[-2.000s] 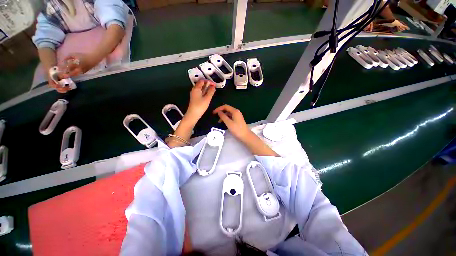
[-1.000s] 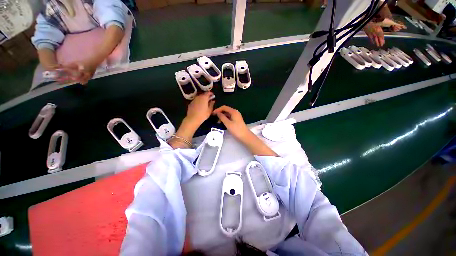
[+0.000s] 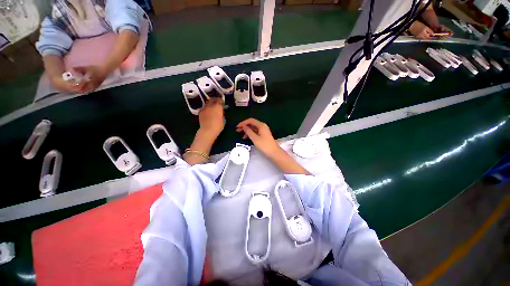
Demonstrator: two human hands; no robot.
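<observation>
Several white loop-shaped housings [image 3: 242, 89] lie in a group on the dark green conveyor belt [image 3: 296, 84]. My left hand [image 3: 212, 115] reaches over the belt with its fingertips at the lower end of one housing in this group; whether it grips the housing or a small part is too small to tell. My right hand [image 3: 256, 130] hovers at the belt's near edge, fingers curled and apart, with nothing visible in it. Three more housings [image 3: 258, 228] lie on the white-grey work cloth [image 3: 223, 246] between my forearms.
Other housings lie on the belt at left [image 3: 121, 155] and far right. A slanted metal upright [image 3: 334, 84] with black cables [image 3: 369, 47] stands right of my hands. A red foam sheet [image 3: 100, 240] lies at left, a pale round item [image 3: 308, 146] at the cloth's corner. People sit across the belt.
The housings on the belt have shifted left. My left hand has moved left and slightly down, staying by the group. My right hand has barely moved. The housings on the cloth are unmoved.
</observation>
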